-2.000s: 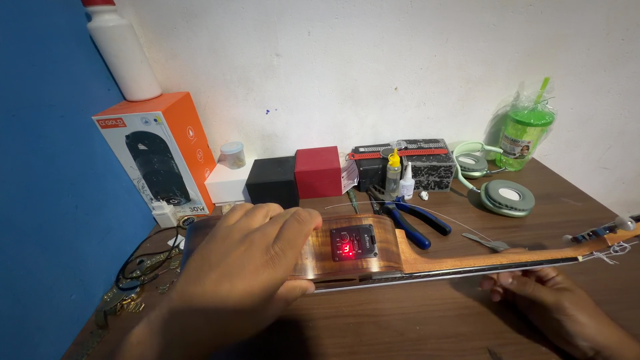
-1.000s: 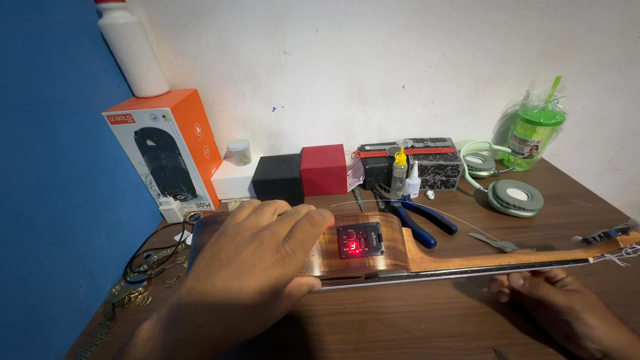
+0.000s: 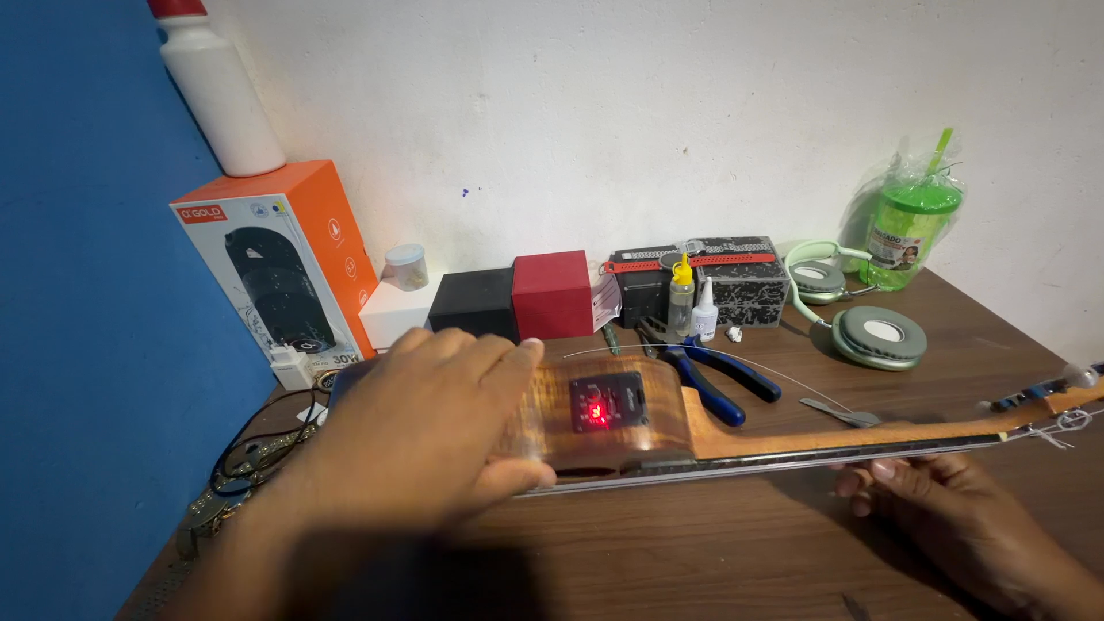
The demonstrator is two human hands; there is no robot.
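A ukulele-like wooden string instrument [image 3: 651,366] lies on its side, its strings facing me and its neck reaching right to the tuning pegs [image 3: 1035,388]. My left hand [image 3: 431,423] grips the body across its upward side, thumb at the front edge. Beside those fingers a black preamp panel [image 3: 609,402] set in the side shows a lit red display. My right hand [image 3: 931,500] is under the neck at the strings, fingers curled; whether they pinch a string I cannot tell. Loose string ends [image 3: 1048,435] hang at the headstock.
Behind the instrument lie blue-handled pliers [image 3: 711,388], small tweezers or a blade [image 3: 841,414], a yellow-capped bottle [image 3: 681,302] and a white glue bottle [image 3: 705,315]. Boxes, including a red one [image 3: 552,295], line the wall. Headphones [image 3: 878,338] rest right; a speaker box [image 3: 285,259] stands left.
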